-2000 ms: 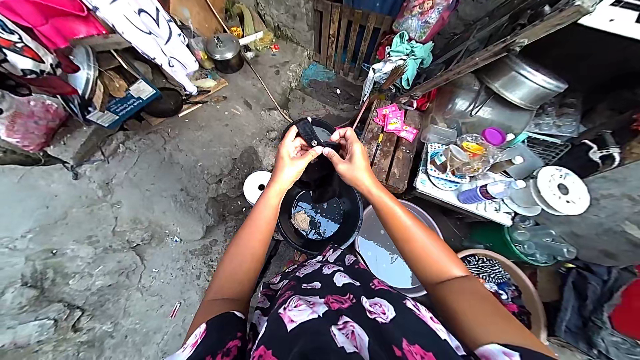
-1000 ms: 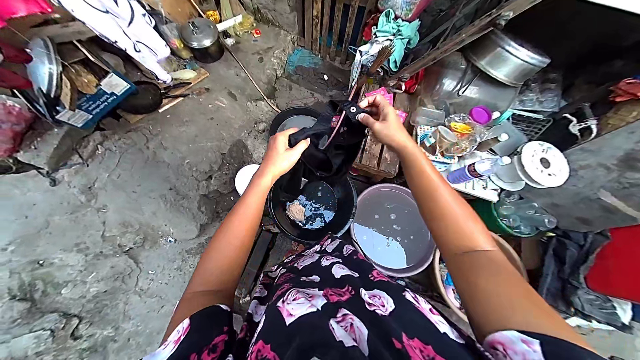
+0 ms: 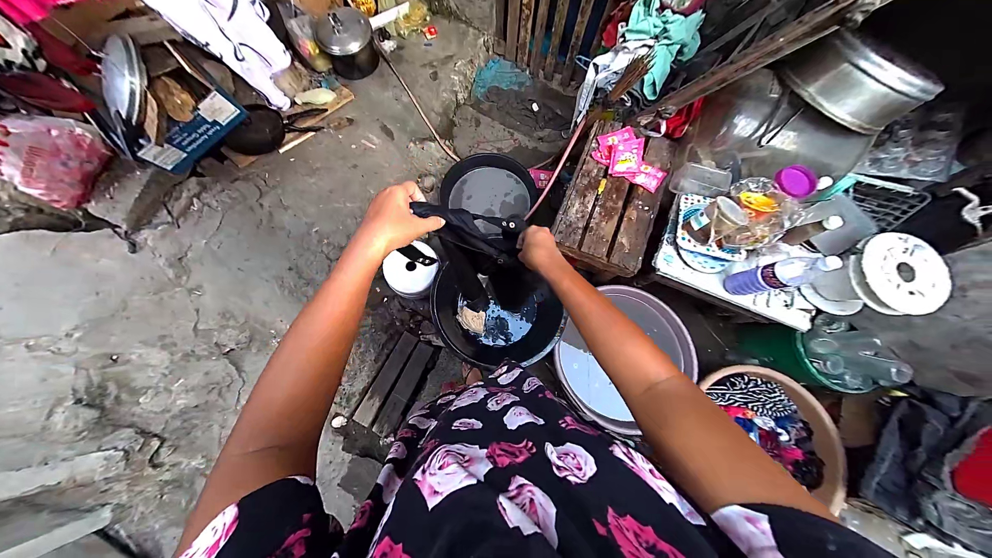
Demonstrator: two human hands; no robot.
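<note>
A black garment [image 3: 469,231] with small snaps or buttons is stretched between my two hands, its lower part hanging into a black basin [image 3: 496,358]. My left hand [image 3: 397,221] grips one end of its upper edge, thumb on top. The other end is closed in my right hand [image 3: 538,249], beside the two light fasteners. Dark water and a beige cloth or scrubber [image 3: 471,319] lie in the black basin. Behind the garment stands a second black basin [image 3: 487,186] with greyish water. A mauve basin [image 3: 686,341] with cloudy water is below my right forearm.
Pink sachets [image 3: 626,156] lie on a wooden bench [image 3: 612,225]. A white lidded pail [image 3: 409,271] stands left of the basins, a slatted wooden stool [image 3: 394,384] below it. At right are a table [image 3: 744,302] with bottles and dishes, and a tan tub [image 3: 833,442] of clothes.
Both hands hold the black garment spread apart; two seconds ago they were close together on it. My right hand has come down from its raised position of one second ago.
</note>
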